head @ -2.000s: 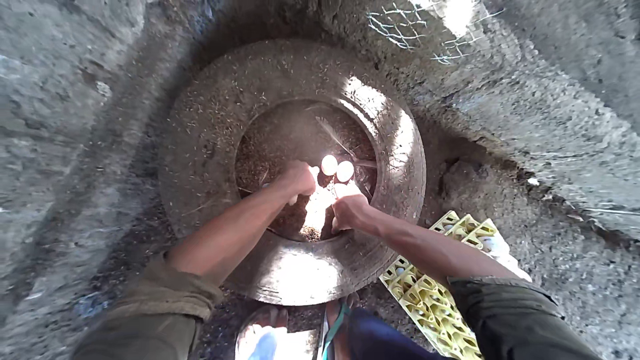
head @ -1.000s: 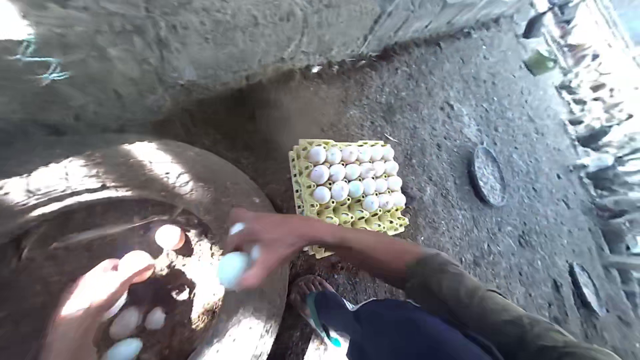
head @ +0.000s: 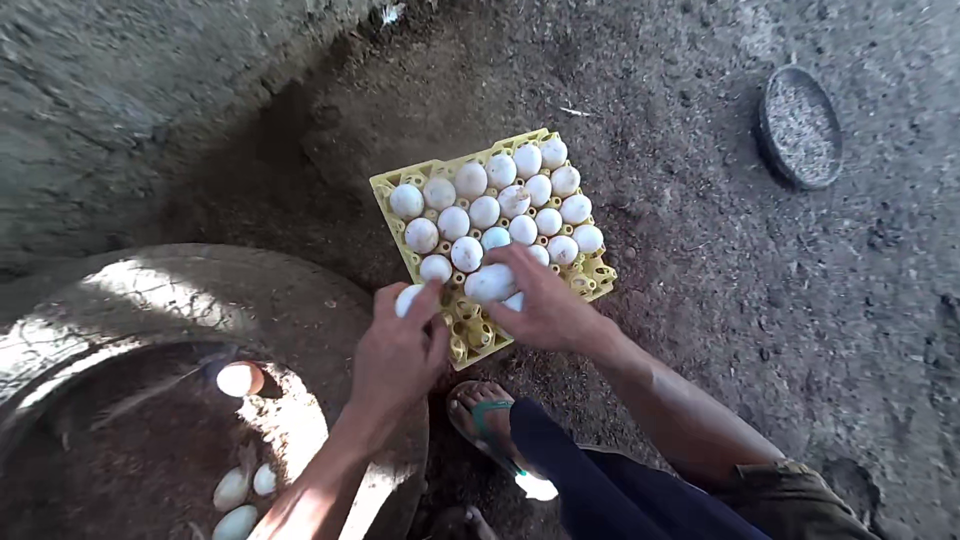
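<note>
A yellow plastic egg tray (head: 471, 335) lies on the dirt floor, most of its cups filled with white and pale eggs (head: 471, 180). Over its near left part, my left hand (head: 401, 337) grips a white egg (head: 408, 300) between thumb and fingers. To its right, my right hand (head: 544, 300) holds a larger white egg (head: 491, 283) above the cups; another egg shows partly beneath that palm. Inside the tire (head: 300, 292) at the left lie several more eggs (head: 231, 489), one of them (head: 240, 379) in sunlight near the inner rim.
A rough wall (head: 135, 82) stands at the upper left. On the ground at the upper right sits a round dark dish (head: 801, 127) with grain-like bits in it. A sandaled foot (head: 487, 420) is just below the tray, beside the tire.
Both hands have moved from the tire to the tray, each with an egg. The view has swung right, toward the tray. Two seconds ago both hands were inside the tire.
</note>
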